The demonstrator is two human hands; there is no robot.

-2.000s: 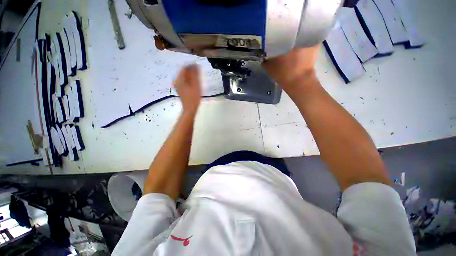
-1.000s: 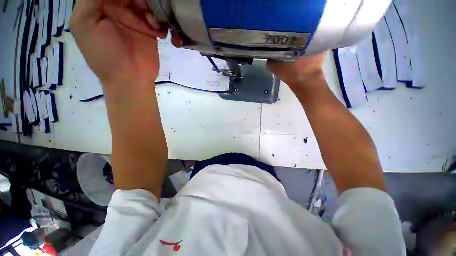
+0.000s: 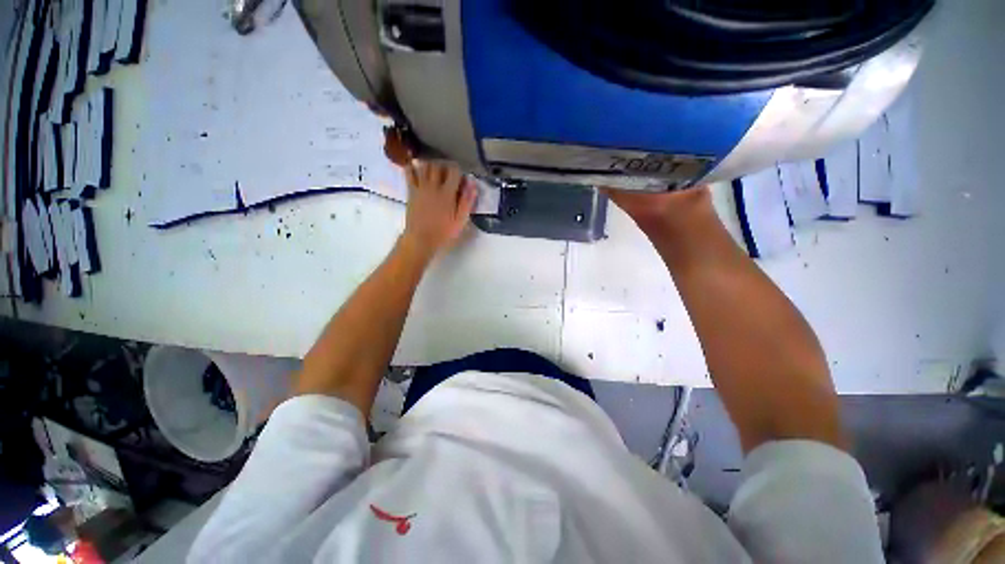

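Observation:
The blue and silver cutting machine (image 3: 617, 105) fills the top centre, with black cable coils on its motor. Its grey base plate (image 3: 551, 213) shows below the motor. The fabric lay (image 3: 276, 132), white paper over a dark edge, runs left from the plate. My left hand (image 3: 439, 202) rests flat on the lay's front edge, just left of the plate, fingers slightly apart, holding nothing visible. My right hand (image 3: 669, 209) is behind the motor on its right side; its fingers are hidden, so its grip cannot be seen. The knife is hidden.
Cut pieces with dark edges (image 3: 72, 143) lie in groups at the left, and more cut pieces (image 3: 766, 209) lie right of the machine. A white bin (image 3: 198, 402) stands below the table edge. A small metal item (image 3: 245, 13) lies at the top left. Lint dots the table (image 3: 496, 297).
My left hand has come down from the motor's left side onto the lay's edge beside the plate. The view has shifted, and the cable coils now show on the motor.

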